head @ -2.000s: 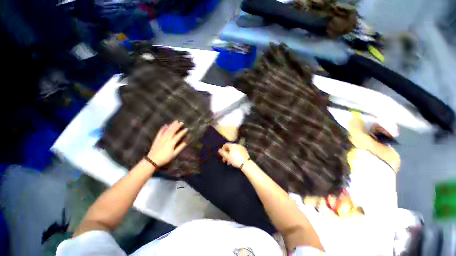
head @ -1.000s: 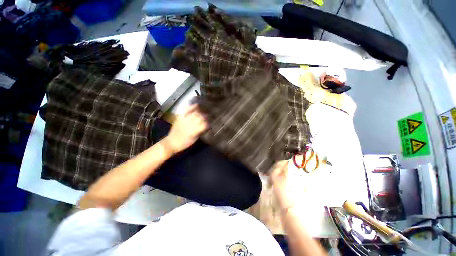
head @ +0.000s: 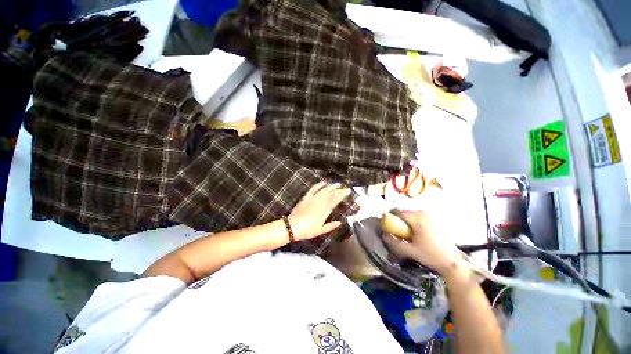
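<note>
A brown plaid piece (head: 239,181) lies across the black padded arm, which it hides. My left hand (head: 315,213) lies flat on the right end of this piece, fingers spread, gripping nothing. My right hand (head: 422,238) holds the steam iron (head: 377,250) by its wooden handle, at the piece's right end beside my left fingers. The iron is tilted and partly blurred; whether it touches the cloth I cannot tell. Plaid piles lie to the left (head: 104,145) and behind to the right (head: 332,90).
Orange-red scissors (head: 408,181) lie right of the plaid. A tan sheet (head: 443,97) bears a small dark and reddish item (head: 450,77). A pale bar (head: 228,86) lies between the piles. The metal iron rest (head: 506,207) stands at the right table edge. A hose (head: 540,283) trails right.
The plaid piece has come from the right pile onto the black arm. My left hand has moved right onto it. My right hand has taken the iron and brought it left to the cloth.
</note>
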